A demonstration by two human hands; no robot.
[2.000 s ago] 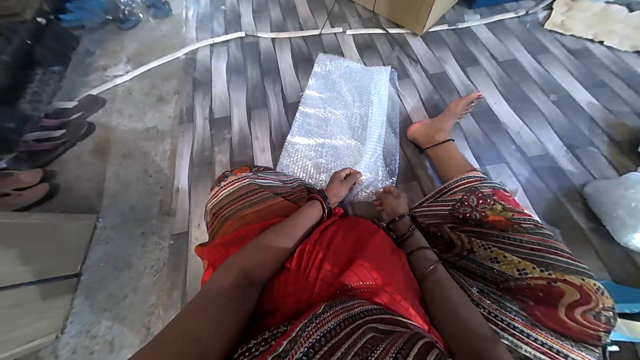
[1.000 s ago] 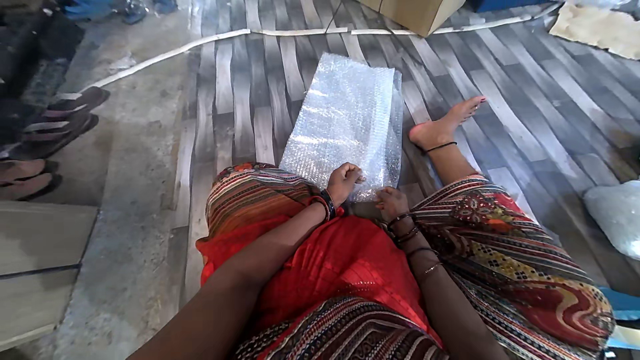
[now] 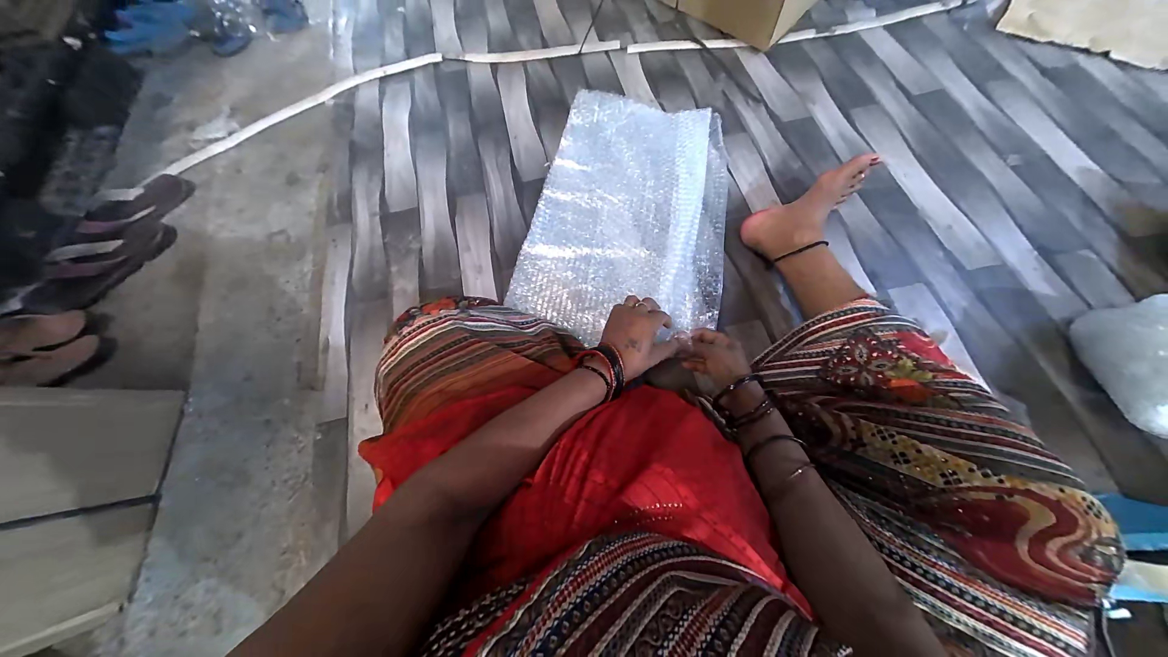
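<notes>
A folded sheet of clear bubble wrap [image 3: 630, 210] lies on the wood-patterned floor, its near edge by my lap. My left hand [image 3: 636, 335] rests at that near edge, fingers curled, its fingertips on the wrap. Close beside it, my right hand [image 3: 716, 356] pinches the near right corner of the wrap between thumb and fingers. The two hands almost meet over the red cloth [image 3: 639, 465] on my lap. What lies under my left palm is hidden.
My bare foot [image 3: 808, 214] is right of the wrap. Sandals [image 3: 55, 338] and a cardboard box [image 3: 82, 456] stand left. Another cardboard box [image 3: 748, 18] is ahead, near a pale strip [image 3: 383, 73] across the floor. A whitish plastic bundle [image 3: 1127, 360] lies far right.
</notes>
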